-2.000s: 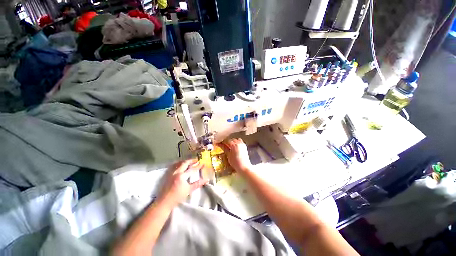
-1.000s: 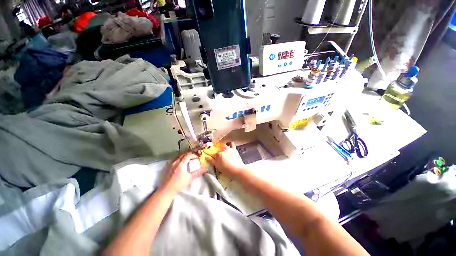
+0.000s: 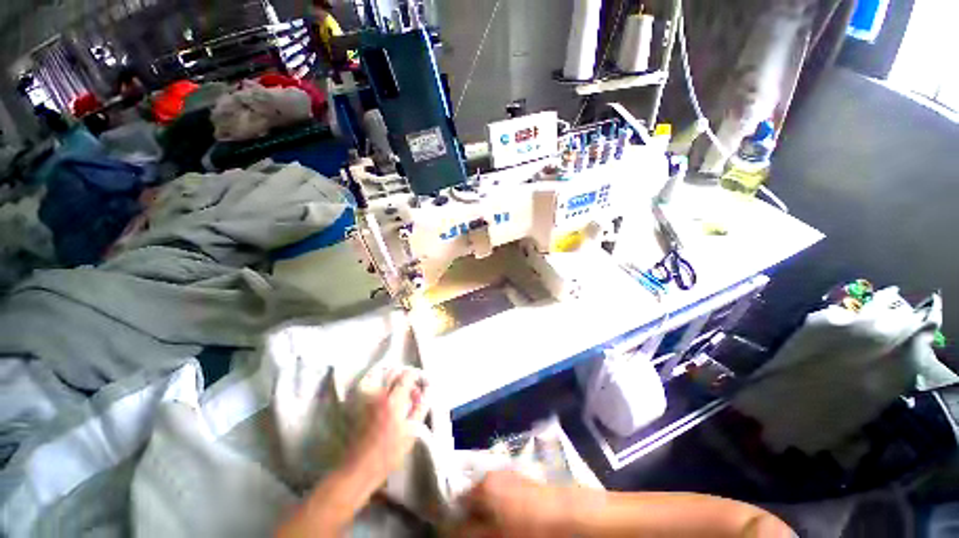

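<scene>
A large pale grey-green fabric piece (image 3: 189,452) lies over my lap and up to the left end of the white sewing machine (image 3: 463,226). Its edge reaches the lit needle area (image 3: 424,307). My left hand (image 3: 387,405) is on the cloth in front of the needle, fingers bent and gripping it. My right hand (image 3: 505,502) is low near the bottom edge of the view, blurred, with its fingers at the cloth; its grip cannot be made out.
More grey-green cloth (image 3: 105,305) is heaped at left. Black scissors (image 3: 675,270) and light blue snips (image 3: 641,278) lie right of the machine. An oil bottle (image 3: 745,173) stands at far right. Pale cloth (image 3: 841,368) hangs low at right. A person in yellow (image 3: 328,32) is far behind.
My right hand has left the needle area and come down toward my lap. My left hand has moved back from the needle with the cloth. The view has turned right, and the table's front edge shows.
</scene>
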